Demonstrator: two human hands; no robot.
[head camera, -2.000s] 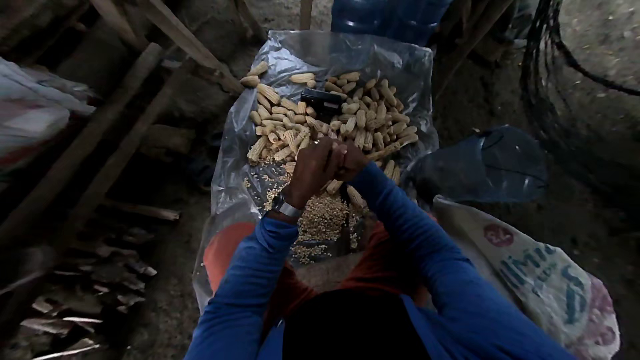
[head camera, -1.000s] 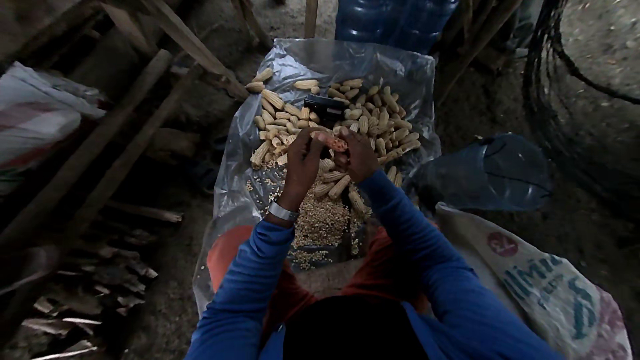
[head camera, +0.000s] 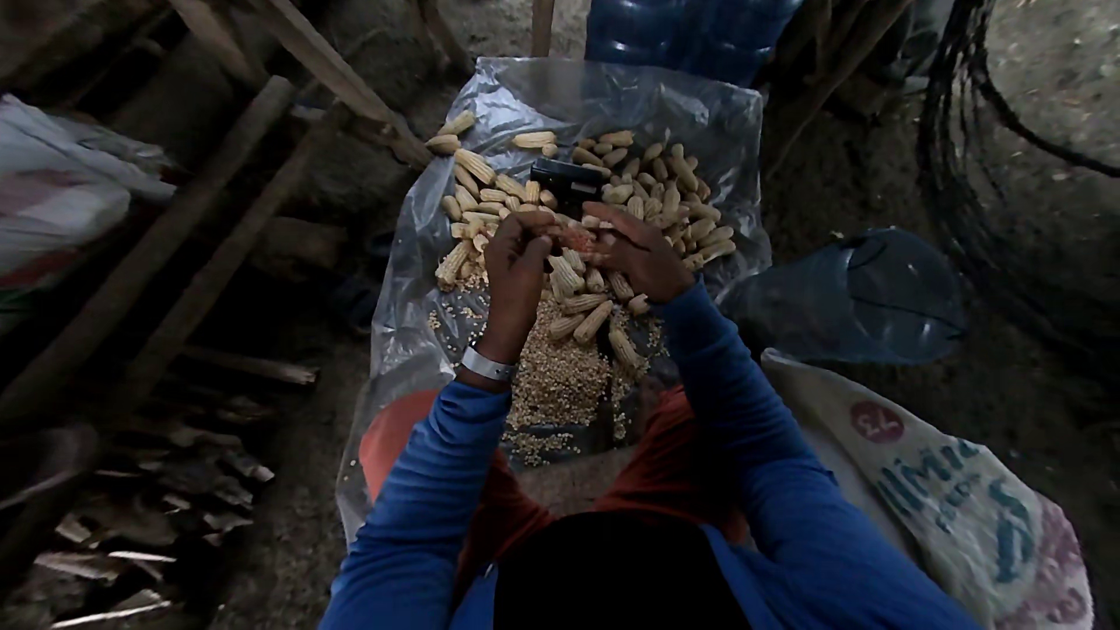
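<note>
Between my two hands is a reddish corn cob (head camera: 577, 238). My left hand (head camera: 521, 254) grips its left end with thumb and fingers; my right hand (head camera: 639, 249) holds the other end. Beyond and around them, pale ears of corn (head camera: 691, 219) lie in a heap on a clear plastic sheet (head camera: 402, 297). A dark box-like object (head camera: 567, 179) stands among the ears just past my hands. Loose corn kernels (head camera: 560, 381) are piled on the sheet nearer my body, with a few ears resting at their upper edge.
On the right lie a clear blue plastic container (head camera: 906, 297) and a printed woven sack (head camera: 945, 490). Blue water jugs (head camera: 691, 35) stand at the far end, beside wooden poles. Logs (head camera: 210, 254), split wood (head camera: 175, 464) and a pale sack (head camera: 61, 192) are at left. Black cable (head camera: 958, 157) hangs at right.
My hands were close together two seconds ago and are now farther apart, at either end of the cob. More of the reddish cob shows between them.
</note>
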